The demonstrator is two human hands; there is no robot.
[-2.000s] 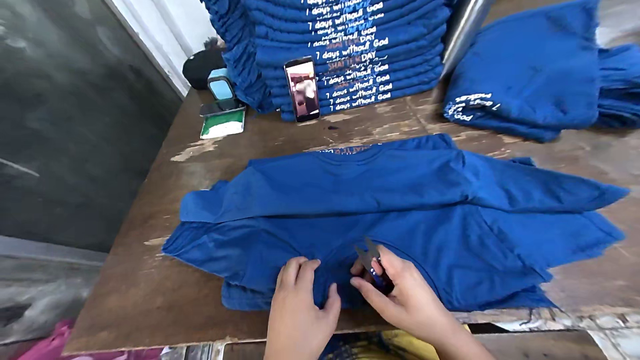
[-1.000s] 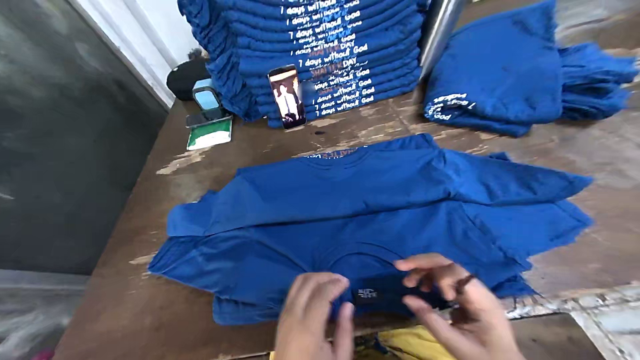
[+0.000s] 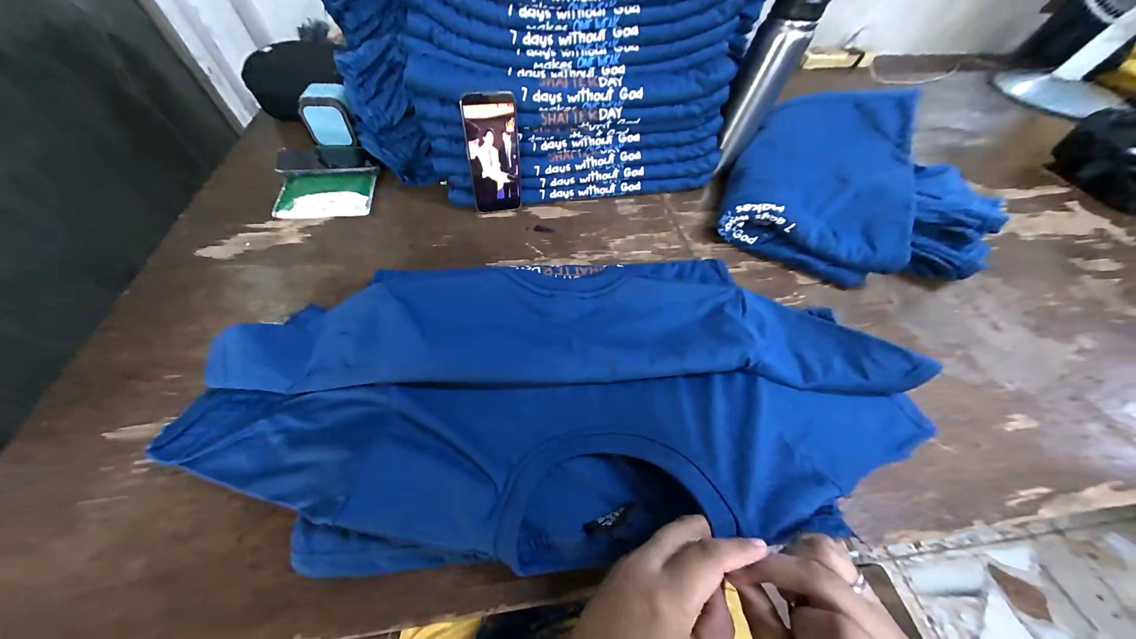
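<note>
Blue T-shirts [image 3: 568, 355] lie overlapped on the wooden table, the nearest with its round neckline [image 3: 612, 444] toward me and a small dark neck label [image 3: 611, 517] inside it. At the right side of that neckline, near the table's front edge, my left hand [image 3: 666, 577] and my right hand [image 3: 812, 590] meet with fingertips pinched together. Whether a bit of the collar or a thread is between them cannot be told. A ring is on a finger of my right hand. No tool shows in either hand.
Behind the shirts stands a tall stack of folded blue shirts [image 3: 586, 115] with a smartphone [image 3: 491, 151] leaning on it. A steel bottle [image 3: 768, 80] and another folded shirt [image 3: 825, 177] are to its right. A small stand [image 3: 327, 182] is at the left.
The dark tool in my right hand two seconds ago no longer shows. My hands, apart over the neckline a second ago, have come together at its right side.
</note>
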